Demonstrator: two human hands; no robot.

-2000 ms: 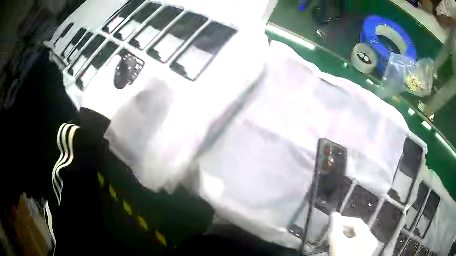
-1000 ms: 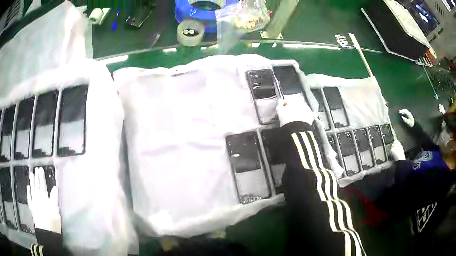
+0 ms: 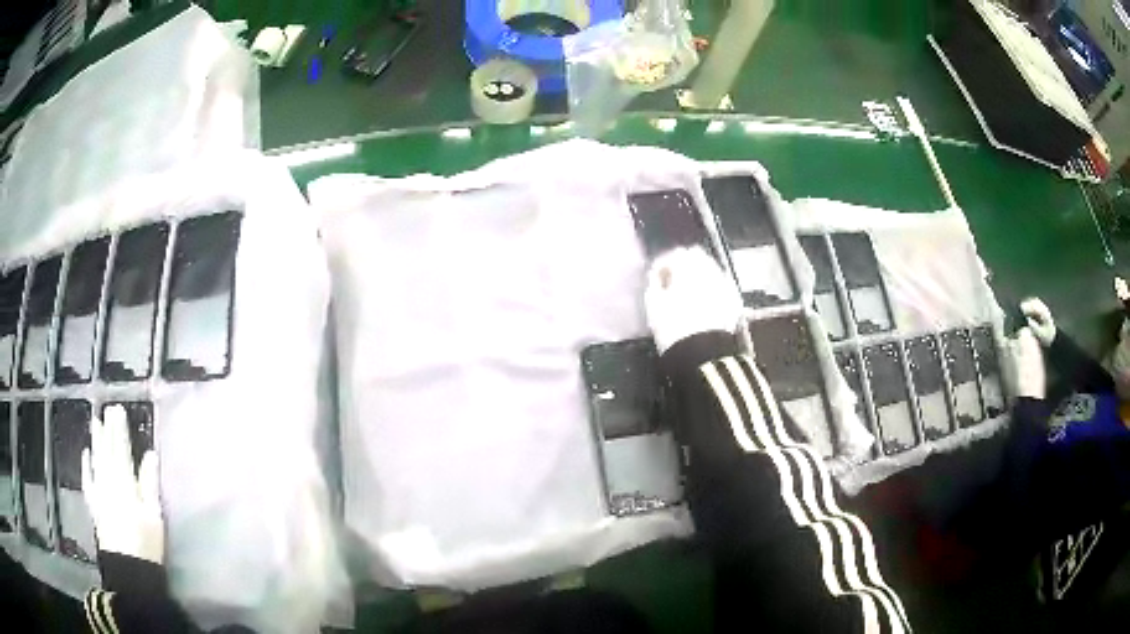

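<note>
My white-gloved left hand (image 3: 122,489) lies over a black phone middle frame in the lower row of the left white-lined tray (image 3: 254,458). Its fingers point away from me; whether they grip the frame is unclear. My white-gloved right hand (image 3: 692,297) is over the lower part of an upper-row middle frame (image 3: 669,221) in the middle tray; its fingertips and grip are hidden. Another middle frame (image 3: 747,235) lies to its right. A lower-row middle frame (image 3: 635,427) lies left of my right forearm. The white liner (image 3: 465,359) spreads wrinkled left of these frames.
A third lined tray with frames (image 3: 892,386) lies at right, beside another person's gloved hands (image 3: 1029,347). Behind the trays are a blue tape roll (image 3: 502,37), a smaller tape roll (image 3: 503,91) and a clear bag (image 3: 644,56). A black block with white edges (image 3: 1022,87) stands at back right.
The view has swung from the left side to over the trays, then shifted slightly. My right hand has moved left across the upper row and now covers the lower part of its left frame.
</note>
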